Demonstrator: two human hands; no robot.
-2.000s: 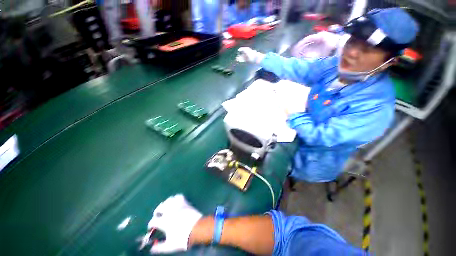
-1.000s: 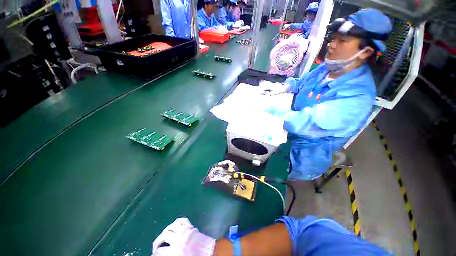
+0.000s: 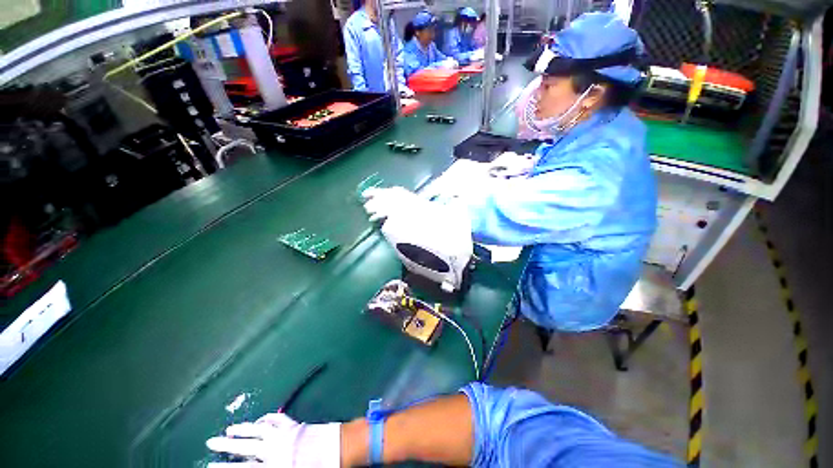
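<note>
My right hand (image 3: 279,443), in a white glove with a light blue band at the wrist, is low on the green bench at the bottom edge. Its fingers point left and look spread. A thin dark, curved handle with some red (image 3: 303,388), perhaps of side cutters, sticks out beyond the hand; whether the hand grips it is hidden. Pale lead clippings (image 3: 238,402) lie just past the fingers. My left hand is not in view. A green circuit board panel (image 3: 309,244) lies farther up the bench.
A soldering stand (image 3: 422,325) with a pale cable and a grey box with a dark opening (image 3: 427,260) stand right of centre. A person in blue (image 3: 585,201) sits at right, gloved hand at another panel (image 3: 369,185). A black bin (image 3: 320,137) stands behind; white paper (image 3: 35,327) is left.
The view has shifted. My right hand's fingers have gone from curled to spread, and the dark handle now shows. The person beside me has turned and reached a hand to the farther panel.
</note>
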